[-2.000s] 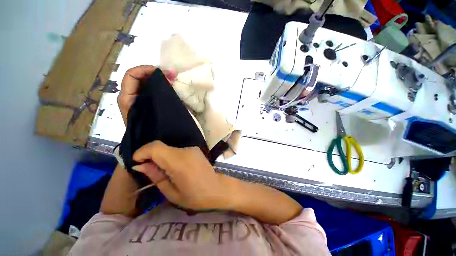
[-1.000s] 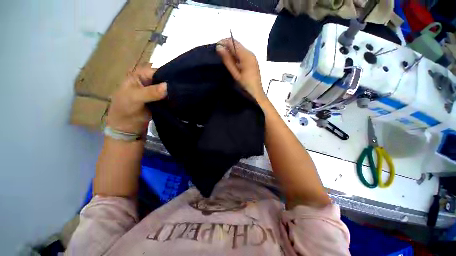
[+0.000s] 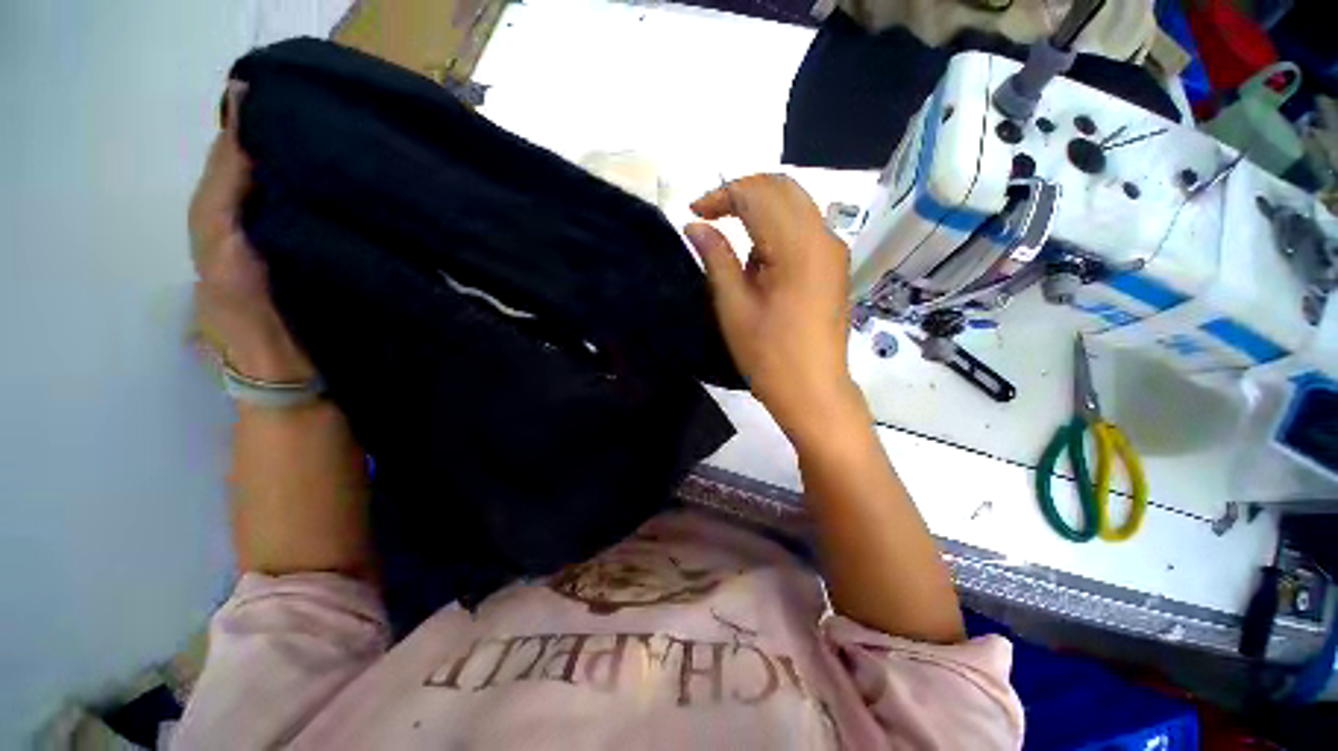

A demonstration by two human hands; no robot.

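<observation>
A large black fabric panel (image 3: 440, 294) is spread between my hands over my lap and the table's front edge. A thin whitish strip or slit and a small pale spot show near its middle. My left hand (image 3: 235, 279) grips its left end, fingers partly behind the cloth. My right hand (image 3: 778, 286) is at its right end, fingers curled with thumb and index tips a little apart. Whether it grips the cloth or holds a thin tool cannot be told. A beige fabric piece (image 3: 624, 173) shows partly behind the panel.
The white sewing machine (image 3: 939, 191) stands right of my right hand on the white table (image 3: 646, 74). A black slotted part (image 3: 980, 370) and green-and-yellow scissors (image 3: 1089, 455) lie nearby. Brown cardboard (image 3: 411, 33) is behind the panel, a black cloth (image 3: 844, 110) behind the machine.
The black panel has been spread wider and raised to the left with my left hand. My right hand has moved right and down; the thin tool seen in it no longer shows clearly.
</observation>
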